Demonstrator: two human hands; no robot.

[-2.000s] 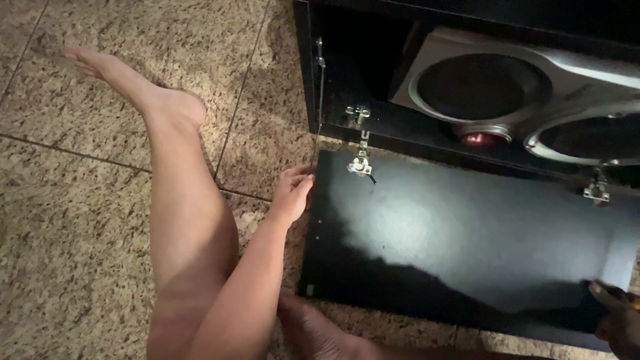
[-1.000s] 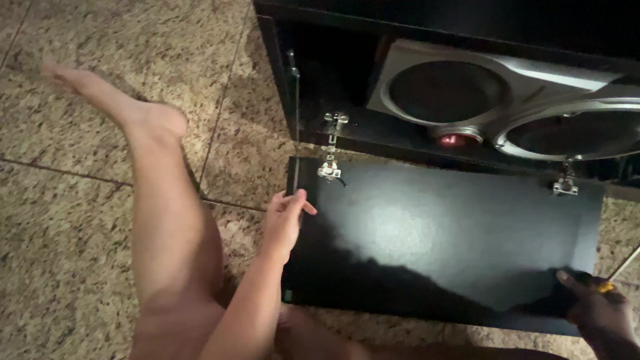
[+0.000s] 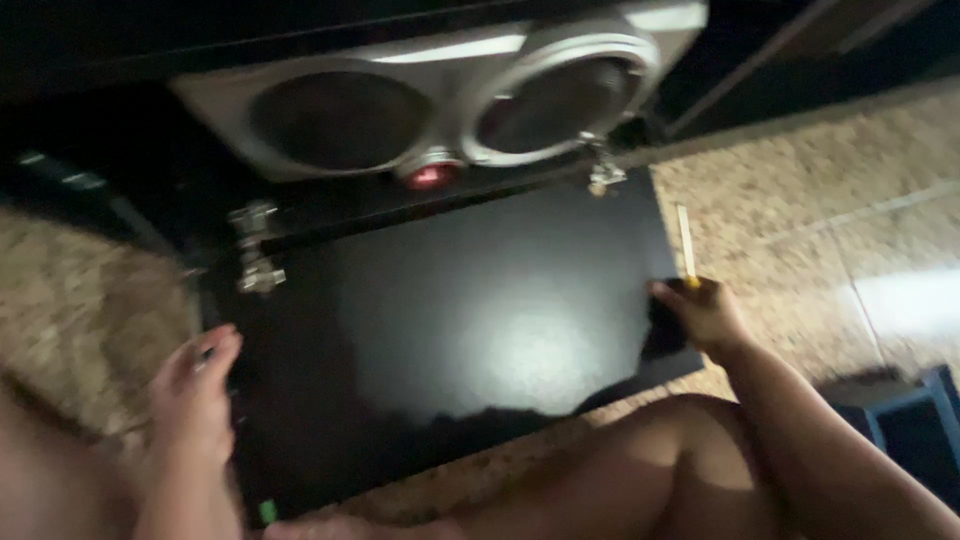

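Note:
The black cabinet door panel [image 3: 480,300] lies folded out flat, joined to the cabinet by a left metal hinge [image 3: 259,274] and a right metal hinge [image 3: 606,176]. At the panel's left edge is my left hand [image 3: 196,390], its thumb and fingers closed at the edge; a small dark, shiny thing shows between them, too blurred to name. My right hand [image 3: 701,319] holds a thin tool, seemingly a screwdriver [image 3: 686,244], by its yellow part, shaft pointing away from me. That hand's thumb also rests on the panel's right edge. A thin strut [image 3: 124,210] runs down at the left.
Inside the cabinet sits a silver speaker unit [image 3: 450,97] with two large round dark cones and a red-lit round part [image 3: 433,175]. Speckled floor tiles [image 3: 810,217] surround the panel. My legs are along its near side. A blue-framed object [image 3: 911,412] stands at the lower right.
The view has swung right and come closer, with blur. The tool in my right hand, pointing right a second ago, now points away from me. My left hand remains at the panel's left edge.

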